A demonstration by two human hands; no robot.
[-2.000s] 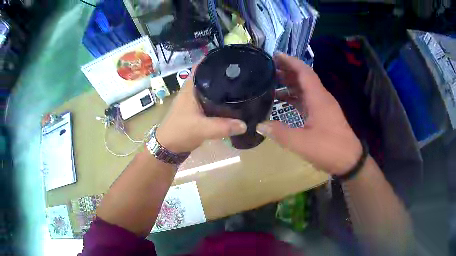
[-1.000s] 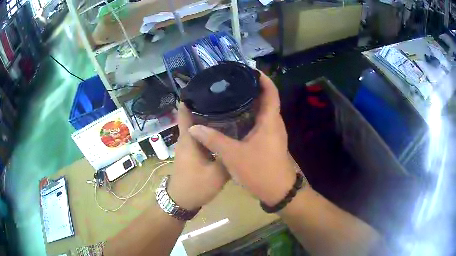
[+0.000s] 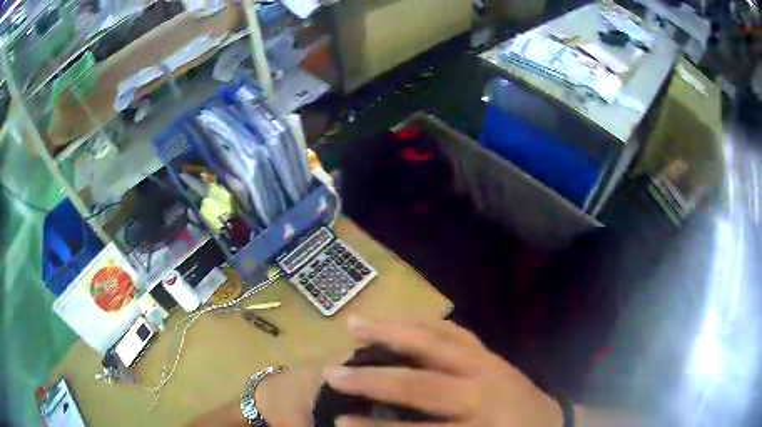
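Note:
A black lidded cup (image 3: 380, 360) is low in the middle of the view, mostly covered by fingers and cut off by the bottom edge. My right hand (image 3: 451, 375) lies over its top and right side with spread fingers. My left hand (image 3: 292, 396), with a silver watch at the wrist, is against the cup's left side; its fingers are hidden behind the cup. A calculator (image 3: 330, 273) lies on the tan desk (image 3: 401, 292) beyond the hands.
A blue file rack (image 3: 288, 229) of papers stands behind the calculator. A small dark tool (image 3: 261, 323), white cable, white device (image 3: 134, 342) and calendar (image 3: 96, 296) are at left, a clipboard (image 3: 63, 409) at lower left. A dark heap in a carton (image 3: 518, 196) adjoins the desk.
The view has swung right. The cup and both hands have moved down to the bottom of the view. My right hand has shifted over the cup's top, and the calculator shows fully.

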